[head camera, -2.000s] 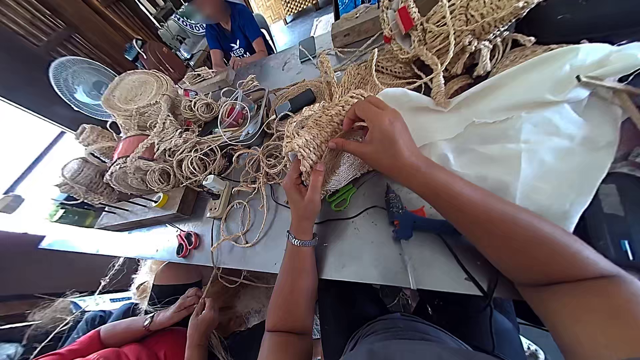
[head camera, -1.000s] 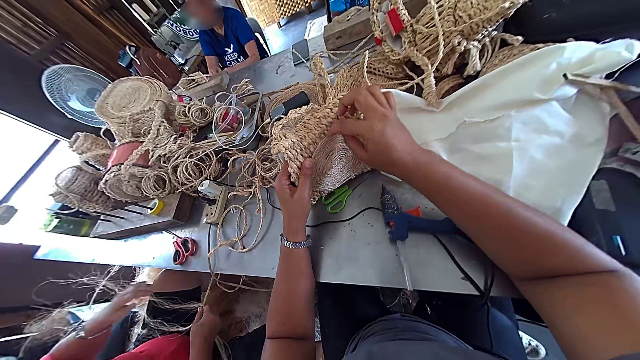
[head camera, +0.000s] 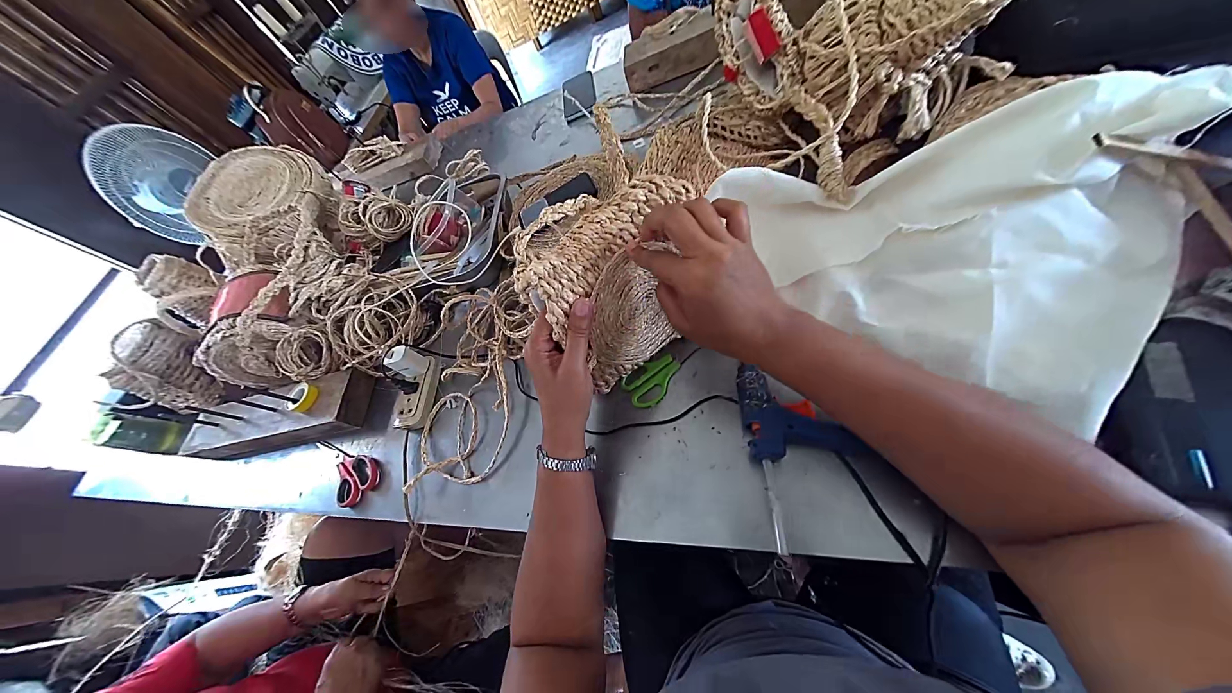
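A woven bag of braided natural fibre (head camera: 587, 245) with a coiled round panel (head camera: 628, 313) is held up above the grey table. My left hand (head camera: 563, 371) grips its lower edge between thumb and fingers. At its upper right side, my right hand (head camera: 712, 274) has its thumb and fingertips pinched together against the braid; whether a strand is between them cannot be told. Green-handled scissors (head camera: 652, 380) lie just below the bag. A blue hot glue gun (head camera: 770, 423) with a glue stick lies under my right forearm. White fabric (head camera: 982, 260) spreads to the right.
Fibre cord coils (head camera: 371, 322) and woven baskets (head camera: 255, 207) crowd the left side. Red-handled scissors (head camera: 357, 479), a power strip (head camera: 418, 390) and a wooden block (head camera: 289, 419) lie nearer. A black cable crosses the table. One person sits across; another handles fibre at lower left.
My left hand has shifted its hold along the bag's lower edge. The bag has turned, so more of the coiled panel shows. My right hand remains at its upper right side.
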